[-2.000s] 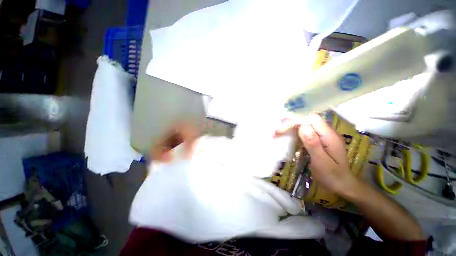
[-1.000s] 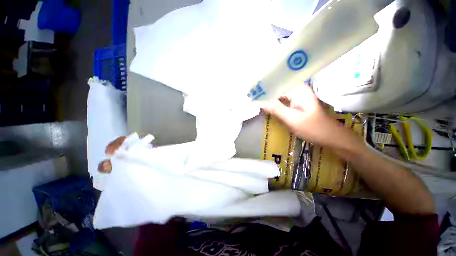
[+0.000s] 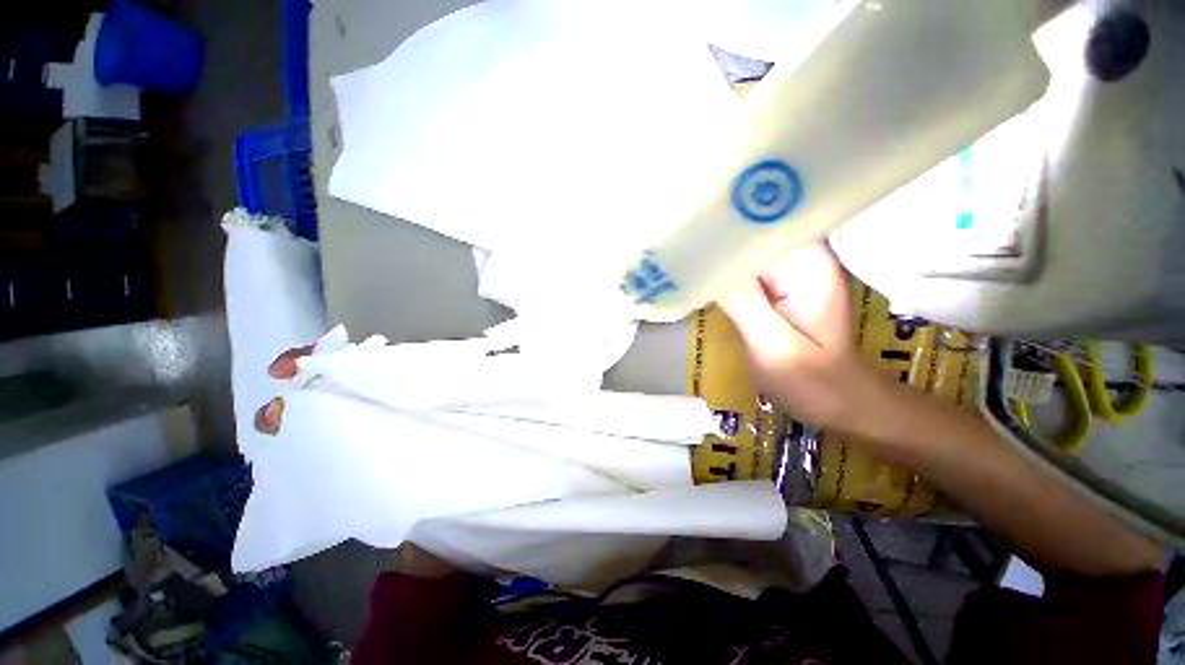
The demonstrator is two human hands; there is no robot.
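A bundle of white fabric pieces (image 3: 481, 455) hangs in fanned layers over my lap. My left hand (image 3: 277, 391) is mostly hidden by the cloth; its fingertips grip the bundle's left edge. White fabric (image 3: 546, 143) lies across the table and runs down to the bundle. My right hand (image 3: 799, 318) is at the lower edge of the cream machine arm part (image 3: 832, 143) with the blue round mark. Its fingertips are hidden behind that part, so what they touch cannot be told.
A taped holder (image 3: 734, 377) with metal bits lies under my right forearm. Yellow-handled scissors (image 3: 1076, 400) lie at the right beside the machine head (image 3: 1105, 221). A white piece (image 3: 276, 286) hangs over the blue crate (image 3: 273, 175) at the left. The pale table (image 3: 403, 279) is between.
My left hand has moved left with the bundle, spreading it wider. My right hand has shifted up to the cream part and is now partly behind it. The view has shifted.
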